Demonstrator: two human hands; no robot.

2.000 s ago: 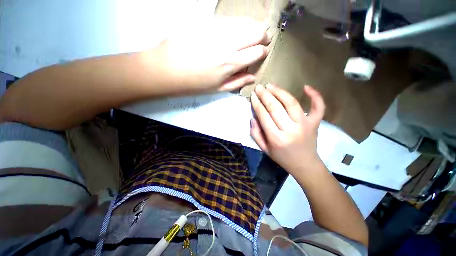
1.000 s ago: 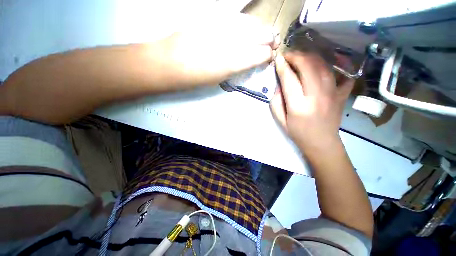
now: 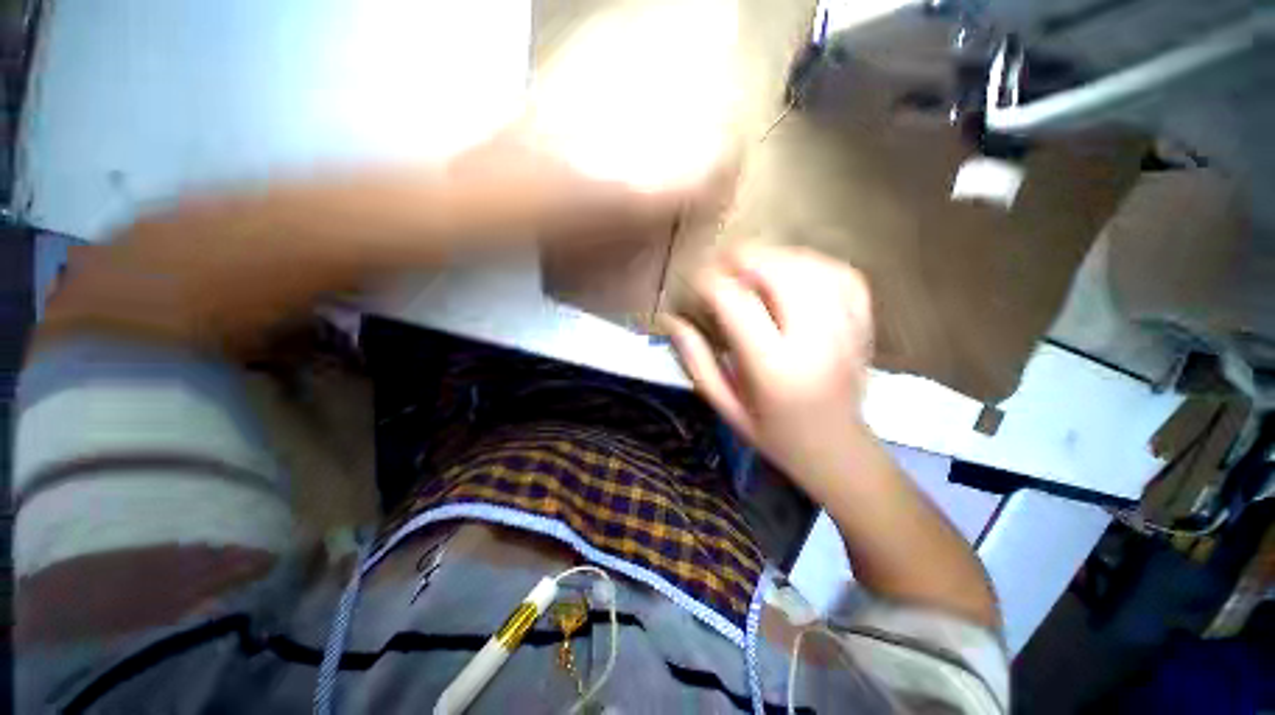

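Note:
A large khaki-brown garment panel (image 3: 923, 252) lies under the machine head and reaches to the table's front edge. A thin dark seam or fold line runs down it between my hands. My left hand (image 3: 629, 112) is over the panel's left part, blurred and washed out by glare; its fingers cannot be made out. My right hand (image 3: 783, 328) is on the panel near the front edge, blurred, with curled fingers at the cloth by the line; whether they pinch it is unclear. The needle area is at the upper middle, small and blurred.
The sewing machine head (image 3: 1175, 84) is at the upper right, with a white round knob (image 3: 987, 182) below its bent metal bar. A small brown scrap (image 3: 990, 419) lies at the white table's (image 3: 1105, 433) front edge. Brown cloth pieces (image 3: 1196, 447) are at the far right.
The panel now lies spread towards the front edge, where bare machine bed showed a second ago. My right hand has moved from the needle area down towards me. The hands have separated.

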